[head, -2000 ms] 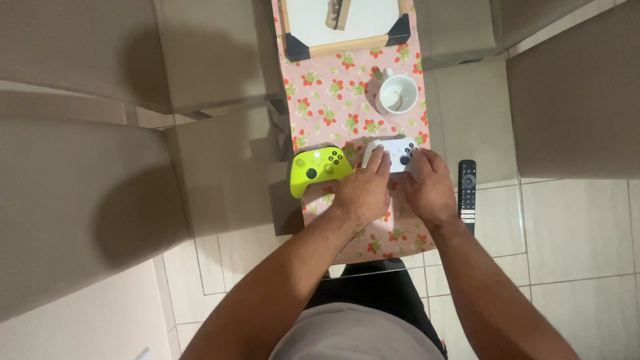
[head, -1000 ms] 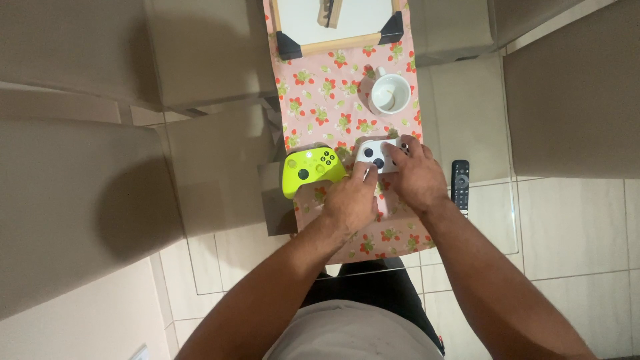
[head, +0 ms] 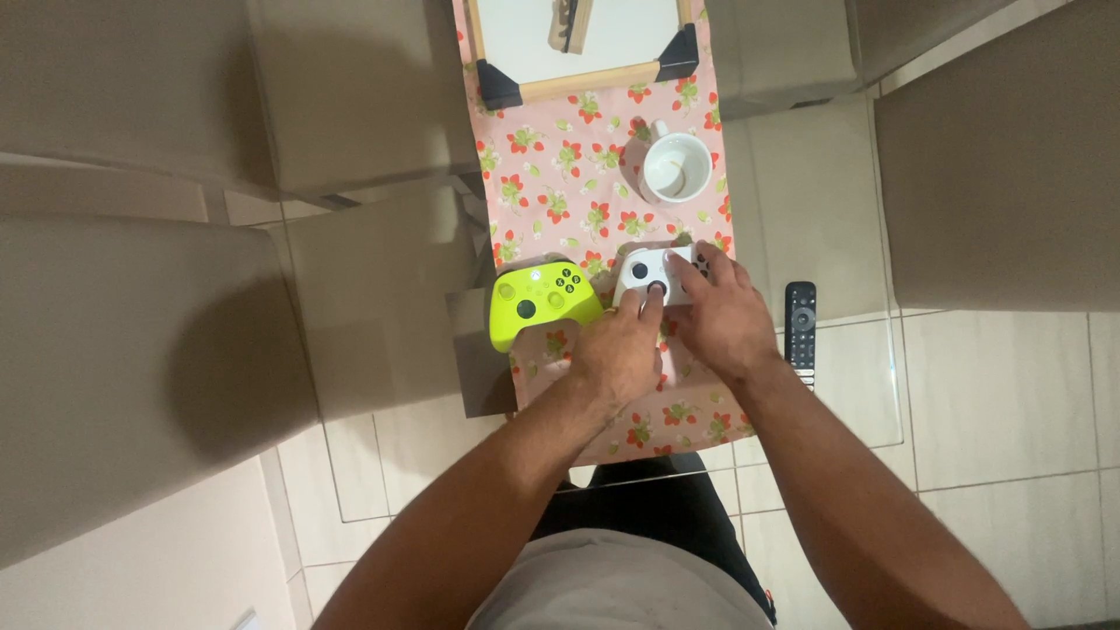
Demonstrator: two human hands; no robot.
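A white game controller (head: 641,262) lies on a pink strawberry-print table runner (head: 560,210), partly covered by my hands. At its lower left edge is my left hand (head: 619,343), with a fingertip at the dark thumbstick. My right hand (head: 726,319) lies over the controller's right part, fingers spread across its face; whether either hand grips it is hard to tell. Just left of my left hand sits a yellow-green Xbox controller (head: 541,297), face up and not held.
Beyond the controllers stands a white mug (head: 677,168). A wood-framed tray (head: 588,86) with black corners is at the far end, holding a wooden object (head: 570,24). A black remote control (head: 801,328) lies right of the runner on the glass tabletop (head: 840,385).
My right hand's fingers have shifted over the face of the white controller, and my left fingertips have moved to its lower edge. The yellow-green controller stays beside it.
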